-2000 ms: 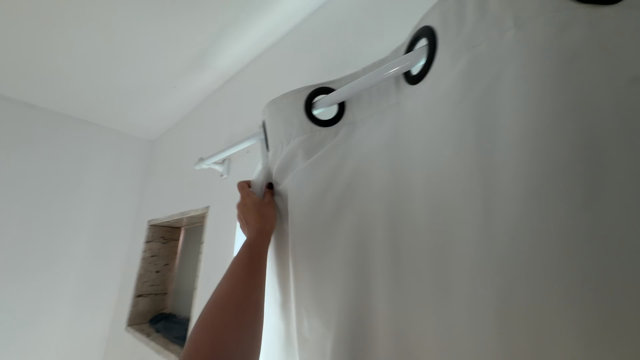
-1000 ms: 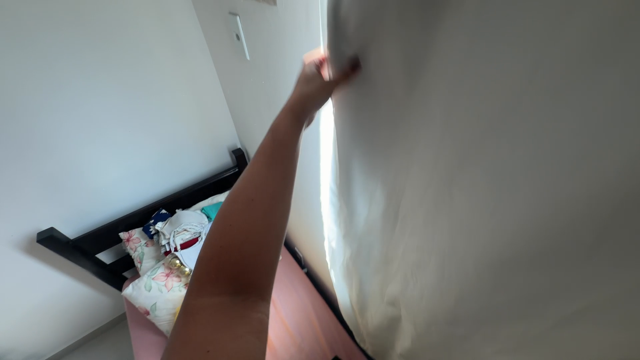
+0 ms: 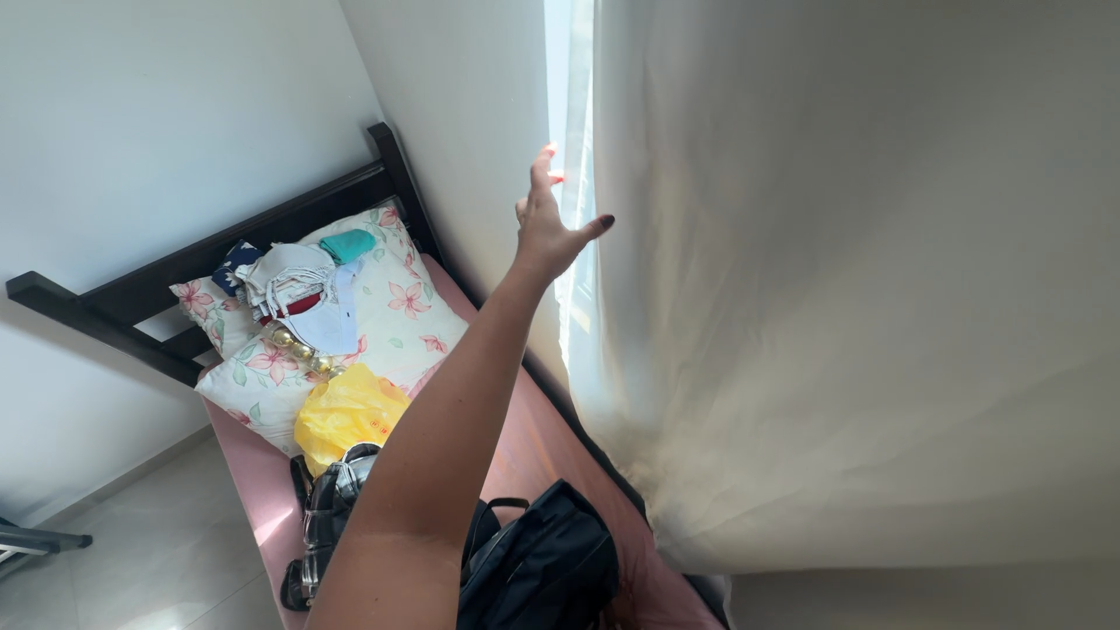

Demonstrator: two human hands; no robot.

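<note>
My left hand (image 3: pixel 553 214) is raised at the curtain's left edge, thumb and fingers spread, and it holds nothing that I can see. Its thumb lies over or close to the edge of the pale fabric curtain (image 3: pixel 840 297); whether they touch I cannot tell. Bright light comes through the gap between this curtain and the wall, where a strip of window (image 3: pixel 577 105) shows behind my fingers. The curtain fills the right side and hangs down beside the bed. Its top is out of view, and so is my right hand.
Below stands a bed with a dark wooden headboard (image 3: pixel 236 214) and pink sheet (image 3: pixel 534 420). Floral pillows (image 3: pixel 407 302), folded clothes (image 3: pixel 293 276), a yellow plastic bag (image 3: pixel 346 416), a shiny black item (image 3: pixel 324 516) and a dark backpack (image 3: pixel 547 560) lie on it. Metal legs (image 3: pixel 39 538) stand at lower left.
The view has swung down from the curtain rod to the bed. My left hand, earlier closed on the curtain's edge near the rod, now has its fingers spread lower down.
</note>
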